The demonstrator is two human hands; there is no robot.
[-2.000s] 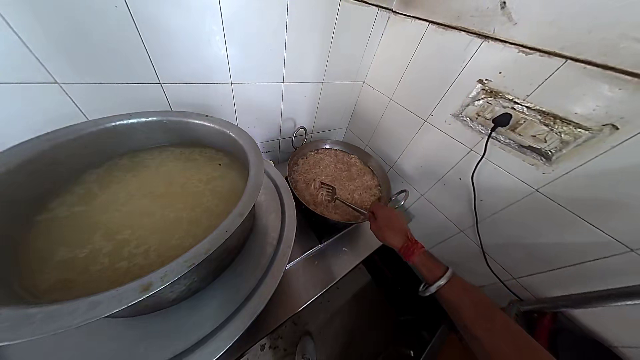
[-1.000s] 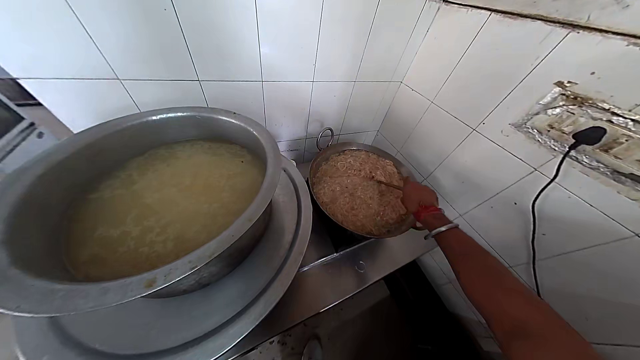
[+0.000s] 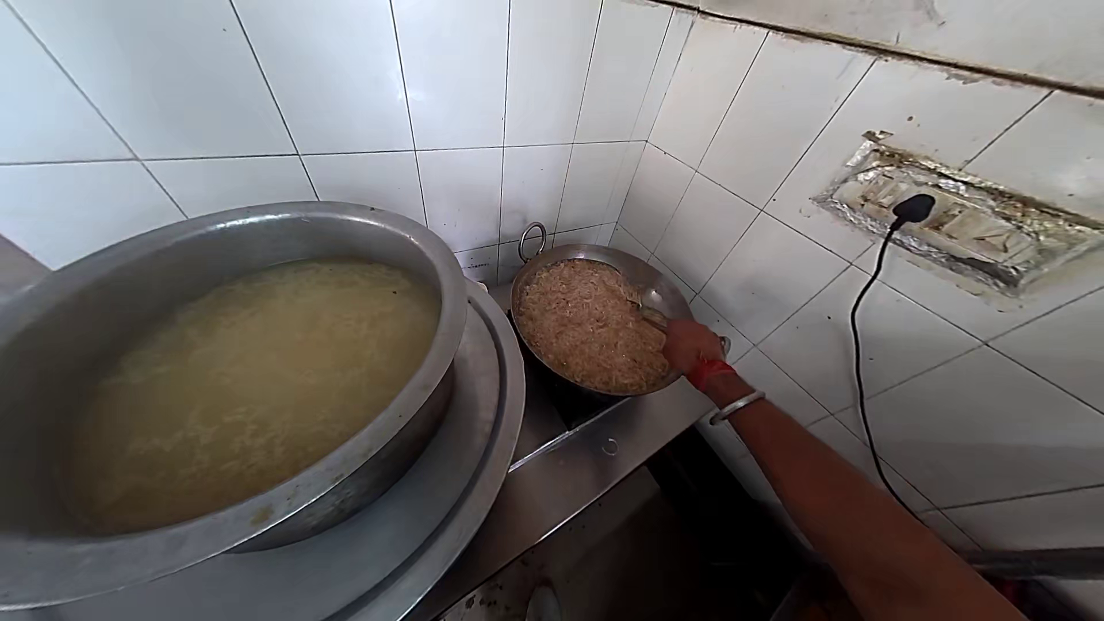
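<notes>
My right hand [image 3: 693, 348] is closed around the handle of a metal spatula [image 3: 653, 316] at the right side of a round metal kadai [image 3: 664, 278]. The spatula's head dips into the light brown, bubbling mixture [image 3: 586, 326] that fills much of the pan. A red thread and a metal bangle circle my right wrist. The kadai has ring handles; one stands up at its back, and the other is partly behind my hand. My left hand is out of view.
A large aluminium pot [image 3: 448, 285] of cloudy yellowish liquid stands at the left, with a wide metal lid or tray [image 3: 487, 457] beneath it. The steel stove edge [image 3: 569, 492] runs in front of the kadai. A black plug and cord [image 3: 858, 345] hang from the tiled wall's socket.
My right hand and the spatula have shifted within the kadai; the spatula's slotted head showed above the food two seconds ago and is now mostly sunk near the pan's right side.
</notes>
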